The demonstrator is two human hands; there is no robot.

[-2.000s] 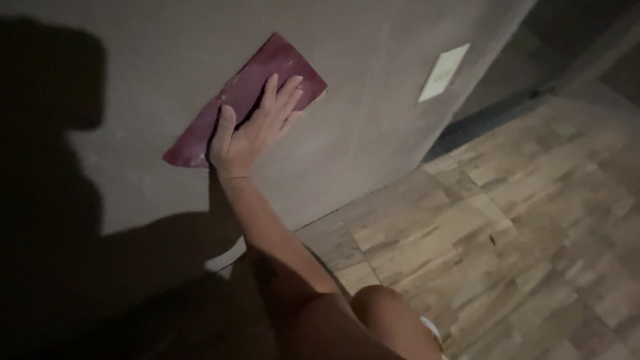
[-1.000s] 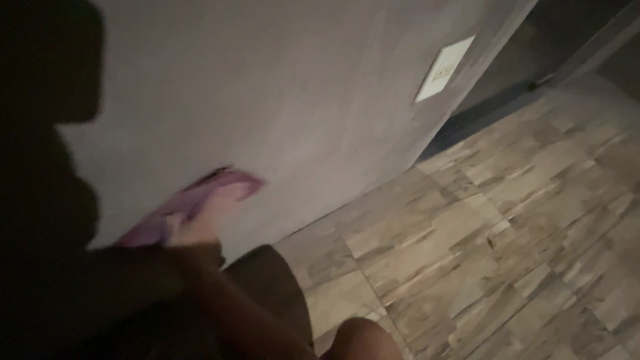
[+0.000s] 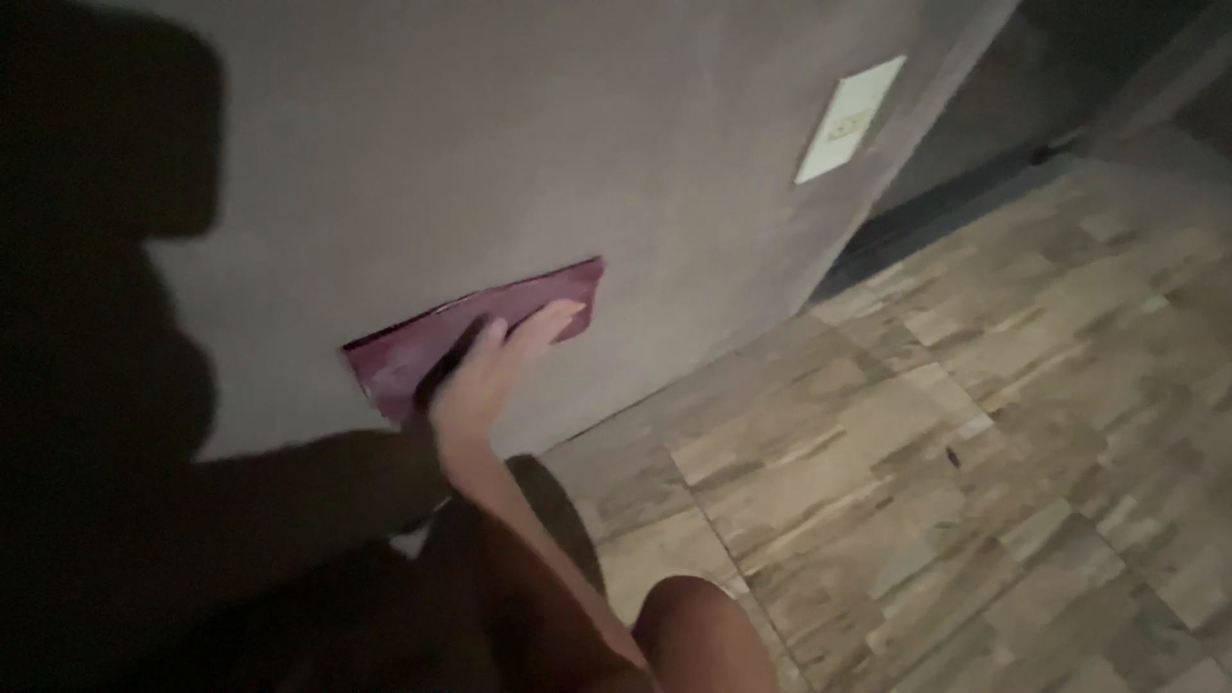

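Note:
A maroon sheet of sandpaper [image 3: 409, 356] lies against a grey, smooth wall [image 3: 462, 144], its long side slanting up to the right. On top of it rests my right hand [image 3: 500, 361], holding the sheet to the wall with the fingers stretched toward its right end. The hand is slightly blurred, and its palm side is hidden. My forearm comes up from the bottom of the view. My left hand is not in the view.
A white wall plate with an outlet or switch [image 3: 849, 120] is right of the sheet. Wood-look floor tiles [image 3: 847, 462] meet the wall's foot. A dark doorway [image 3: 1020, 106] stands at upper right, and a bare knee [image 3: 703, 630] at the bottom. Deep shadow covers the left side.
My right hand and the sandpaper moved down the wall from their place two seconds ago, then somewhat right since one second ago. The sheet's tilt has become flatter than in the oldest frame.

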